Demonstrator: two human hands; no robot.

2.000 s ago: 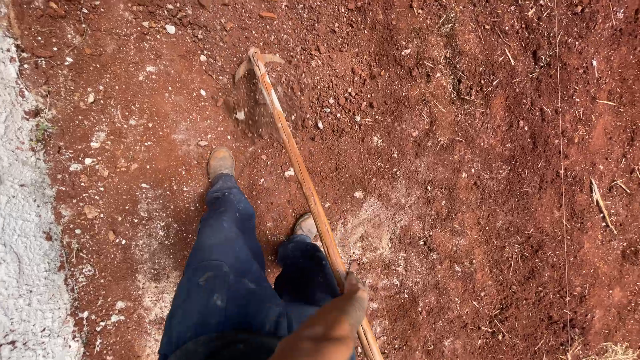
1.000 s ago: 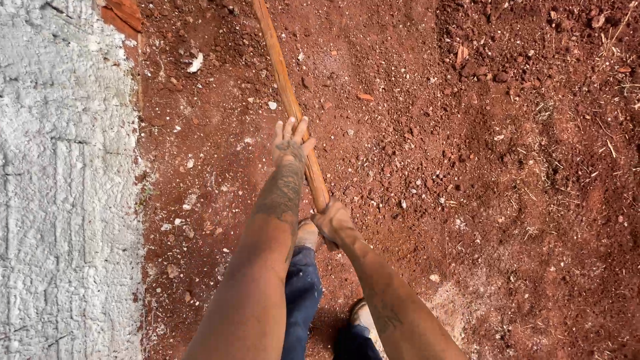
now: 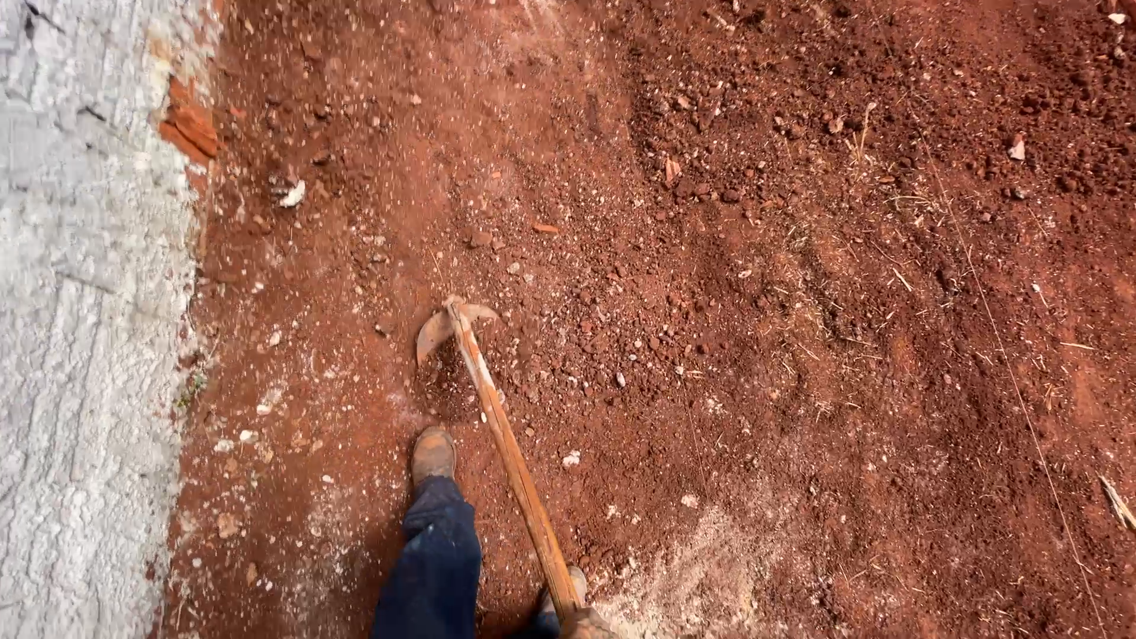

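A hoe lies across the middle of the head view, its metal blade (image 3: 437, 334) down on the red soil just beyond a worn brown boot (image 3: 433, 457). From there the wooden handle (image 3: 524, 479) slants to the bottom edge. What appears to be my left hand (image 3: 589, 625) is closed around the handle there, with only its top part showing. My right hand is out of view. The other boot (image 3: 578, 582) is partly hidden behind the handle.
Rough whitish concrete (image 3: 89, 355) runs down the left side, with a broken orange brick piece (image 3: 189, 122) at its edge. Loose clods and small stones (image 3: 692, 191) cover the soil. A thin string (image 3: 994, 328) stretches along the right.
One second ago both hands showed on the handle and the blade was out of view beyond the top. The hoe has come back toward my feet, and its blade is now visible.
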